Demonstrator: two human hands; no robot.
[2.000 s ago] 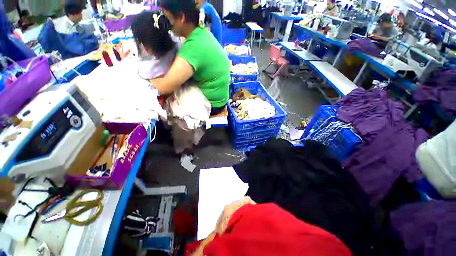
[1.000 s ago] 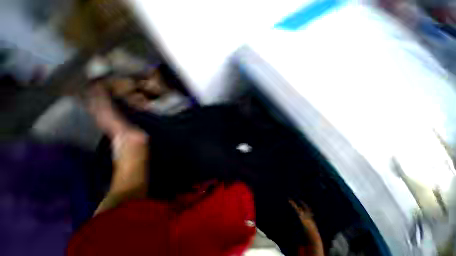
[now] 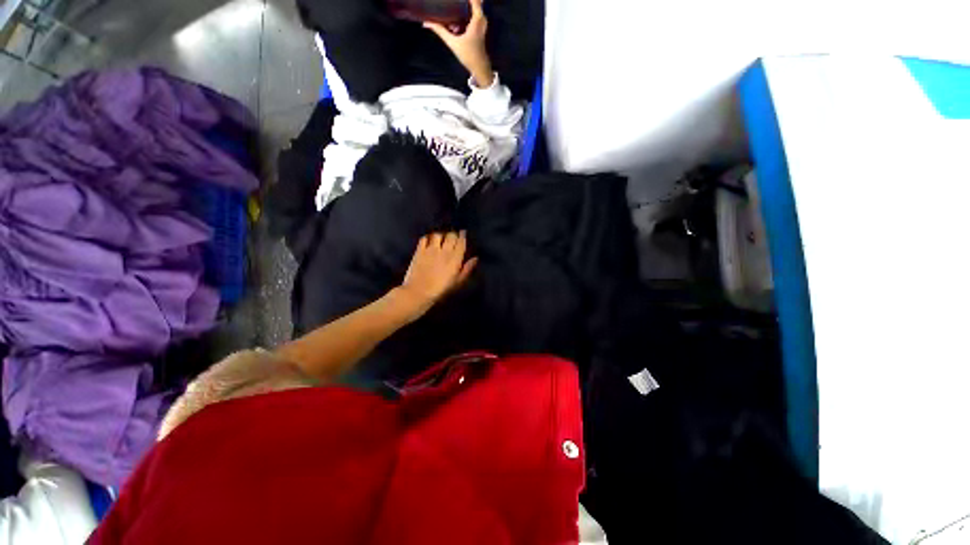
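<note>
Black garments (image 3: 542,250) spread over my lap and to the right in the head view. A small white label (image 3: 644,381) shows on the black cloth. My left hand (image 3: 439,266) reaches in from the lower left, with its fingers curled on the black cloth at the middle. My right hand is not in view. Red clothing (image 3: 468,458) on my body covers the lower middle.
A white table with a blue edge (image 3: 789,277) stands at the right. Purple garments (image 3: 96,213) are heaped at the left beside a blue crate (image 3: 226,240). A person in a white printed top (image 3: 468,154) is just ahead, one hand holding a dark red object (image 3: 431,11).
The view has swung from the workshop aisle to the lap and is now sharp. My left hand has moved right onto the middle of the black cloth. My right hand has left the view.
</note>
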